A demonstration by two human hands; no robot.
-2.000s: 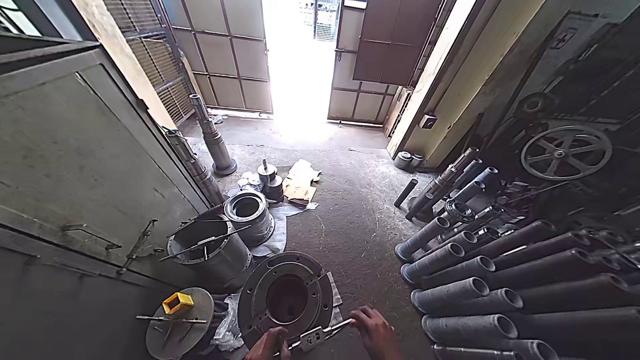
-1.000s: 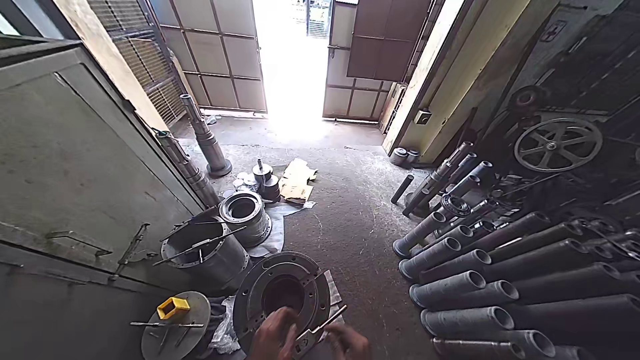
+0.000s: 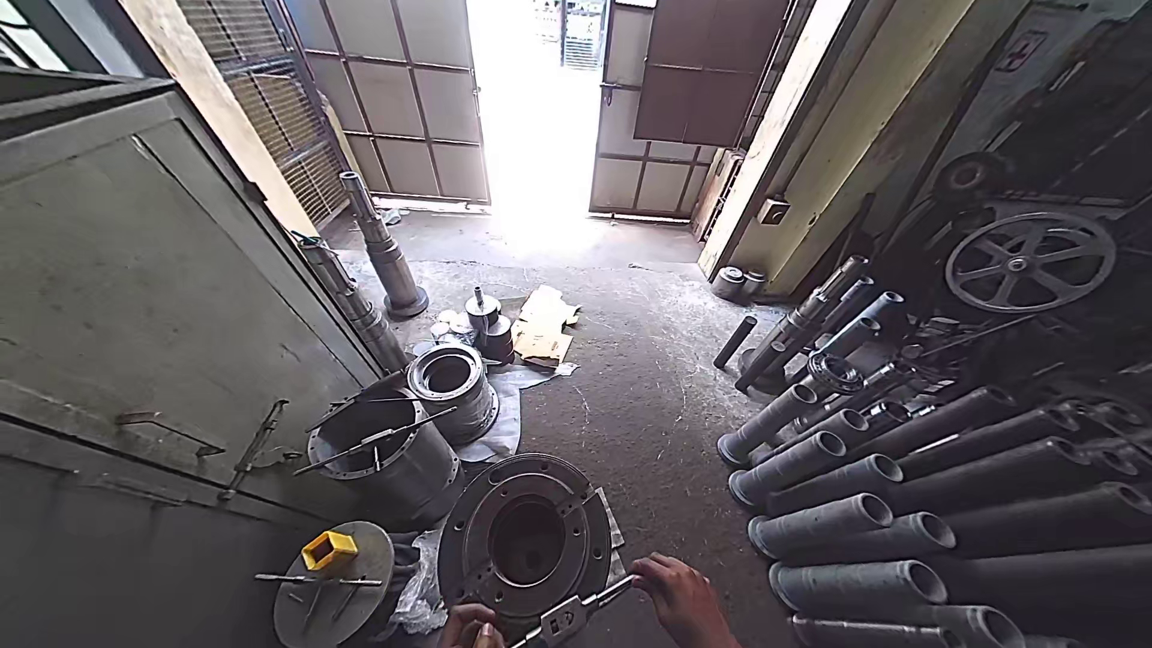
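At the bottom of the head view, a metal tap wrench (image 3: 565,620) with a square middle block lies tilted between my hands. My right hand (image 3: 686,601) has its fingers closed on the end of the upper right handle. My left hand (image 3: 472,627) is at the lower left handle, partly cut off by the frame edge, its fingers curled by the bar. Just beyond the wrench stands a round steel flange (image 3: 459,549) with bolt holes and a wide central bore. Whether a tap sits in the wrench cannot be seen.
A large metal drum-like housing (image 3: 436,481) with rods across its top stands left, beside a flanged cylinder (image 3: 472,409). A round plate (image 3: 297,612) carries a yellow block (image 3: 329,550) and rods. Many metal pipes (image 3: 828,531) fill the right side. A metal cabinet (image 3: 144,288) borders the left.
My right hand was nearer the middle of the wrench one second ago and is now farther right, at the handle's end. My left hand has moved down and left from over the flange.
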